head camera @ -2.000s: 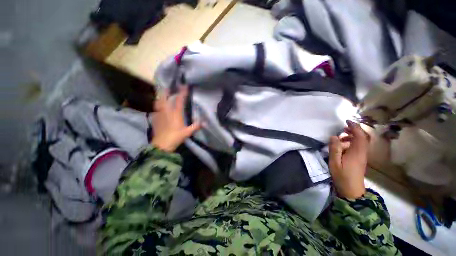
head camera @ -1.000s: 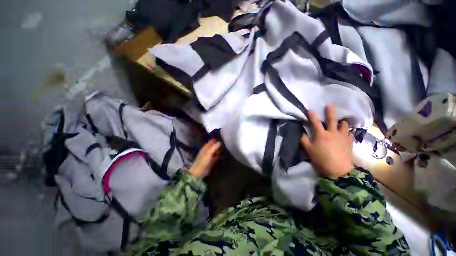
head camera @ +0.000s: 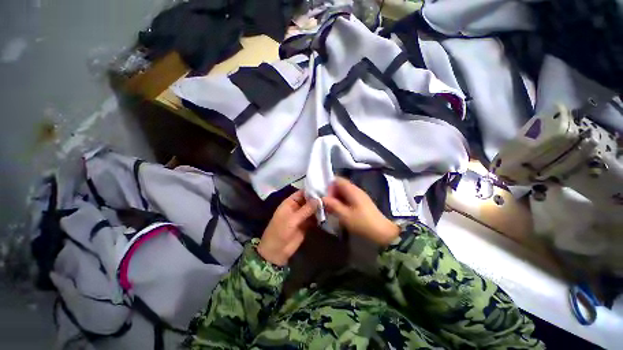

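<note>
A light-grey garment (head camera: 287, 123) with black stripes lies spread over the table left of the sewing machine (head camera: 546, 147). A bit of pink trim (head camera: 452, 102) shows at its right side. My left hand (head camera: 288, 225) and my right hand (head camera: 358, 210) are close together at the garment's near end, in front of my body. Both pinch a narrow, gathered grey end (head camera: 320, 179) between the fingertips. The small edge between the fingers is partly hidden. The machine's needle area (head camera: 483, 184) is lit, right of the garment, away from both hands.
A heap of grey-black pieces (head camera: 174, 273) with a pink neck edge lies low at left. Dark cloth (head camera: 212, 31) lies on the wooden table extension (head camera: 174, 82). More grey and black cloth (head camera: 481, 68) is piled behind the machine. Blue-handled scissors (head camera: 583, 304) lie at lower right.
The garment has been pulled from the needle area and spread left. My right hand has left the cloth by the machine and joined my left hand, which has moved slightly, at the narrow end.
</note>
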